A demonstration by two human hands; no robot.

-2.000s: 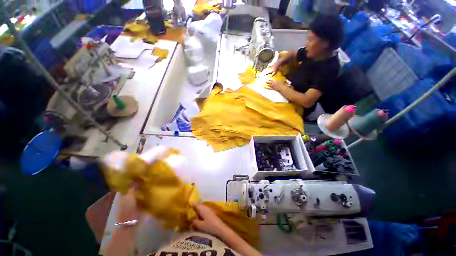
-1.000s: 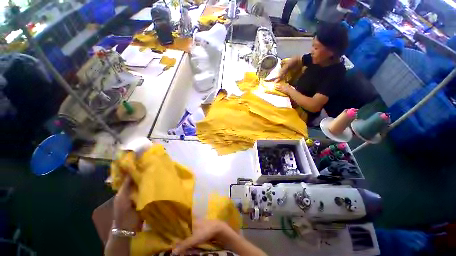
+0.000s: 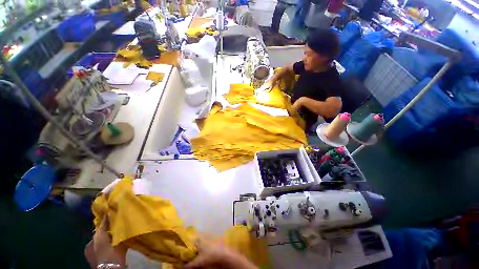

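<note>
A crumpled bundle of mustard cut pieces [image 3: 144,220] with a white patch at its top left is held over the near left part of the white sewing table [image 3: 184,184]. My left hand [image 3: 105,242] grips its left side from below. My right hand [image 3: 212,255] is at its lower right end, partly cut off by the bottom edge, with cloth at the fingers. More mustard cloth [image 3: 246,244] lies beside the sewing machine's left end, just right of my right hand.
A white sewing machine [image 3: 310,210] lies along the table's near right. Behind it stand a white parts box [image 3: 286,171] and thread cones [image 3: 339,126]. A broad mustard pile [image 3: 247,131] lies at mid-table before a seated person [image 3: 320,84]. Another machine [image 3: 84,105] is on the left.
The bundle has moved down and left with my left hand and now lies more slantwise. My right hand has shifted from the lap area to its lower right end. The whole view has shifted slightly.
</note>
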